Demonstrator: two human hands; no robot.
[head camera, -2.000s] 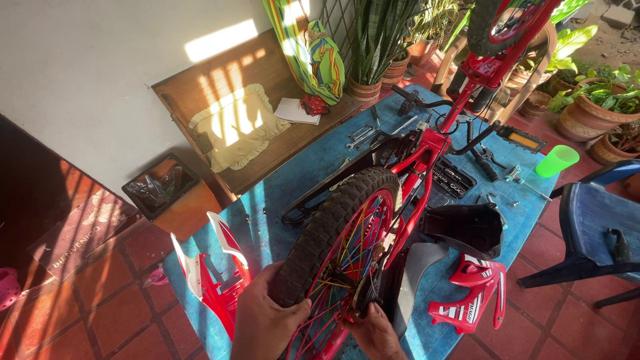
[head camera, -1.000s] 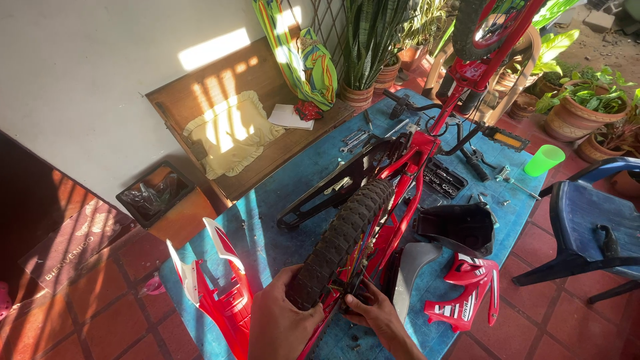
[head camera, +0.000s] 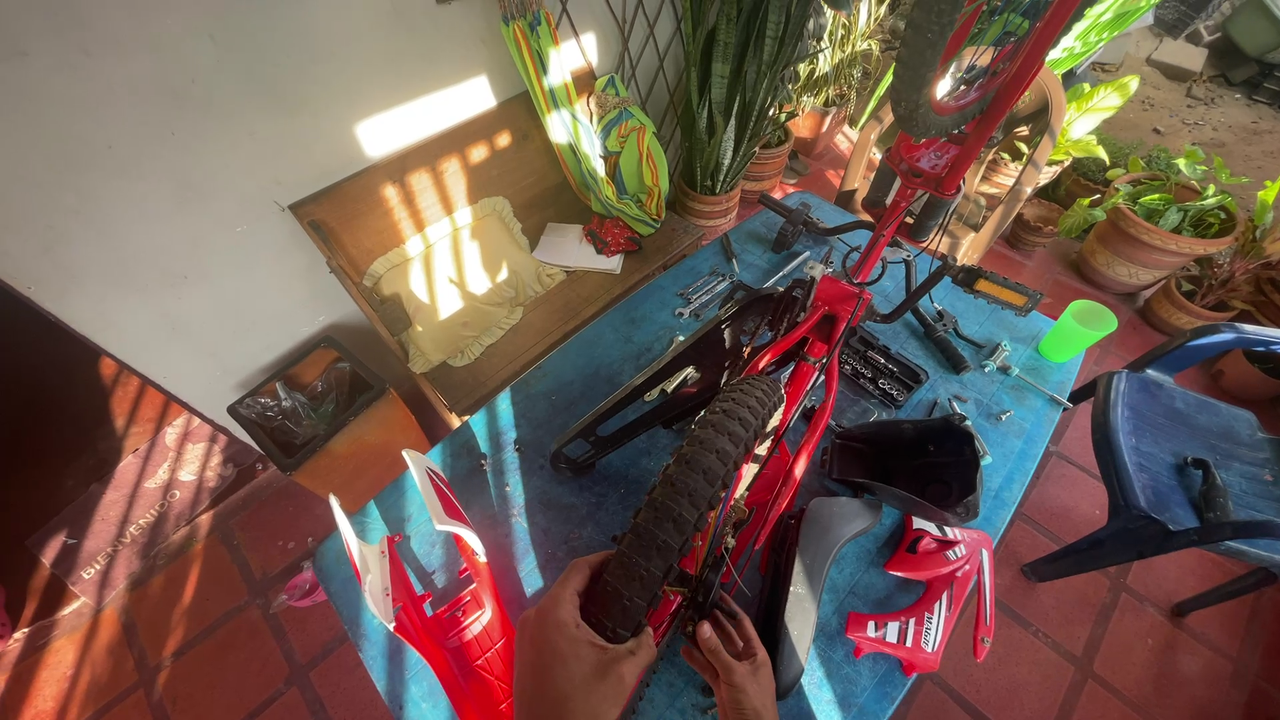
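Observation:
A red bicycle frame (head camera: 835, 300) lies upside down on the blue table (head camera: 540, 400). My left hand (head camera: 580, 640) grips the knobby rear tire (head camera: 690, 490) at its near end, thumb and fingers on either side. Just right of it, my right hand (head camera: 730, 655) has its fingers at the dark hub and axle area beside the frame's rear end; what exactly the fingers touch is hidden. The front wheel (head camera: 935, 80) stands up at the top of the view. A gray and black bicycle seat (head camera: 825, 570) lies right of my right hand.
Red and white plastic fairings (head camera: 450, 600) lie at the left, another (head camera: 930, 590) at the right. A black plastic housing (head camera: 910, 465), a socket set (head camera: 880, 370), wrenches (head camera: 705, 290) and a green cup (head camera: 1077, 330) are on the table. A blue chair (head camera: 1190, 440) stands to the right.
The rear wheel has turned from showing its spokes to a more edge-on view. My left hand stays on the tire, and my right hand stays near the hub.

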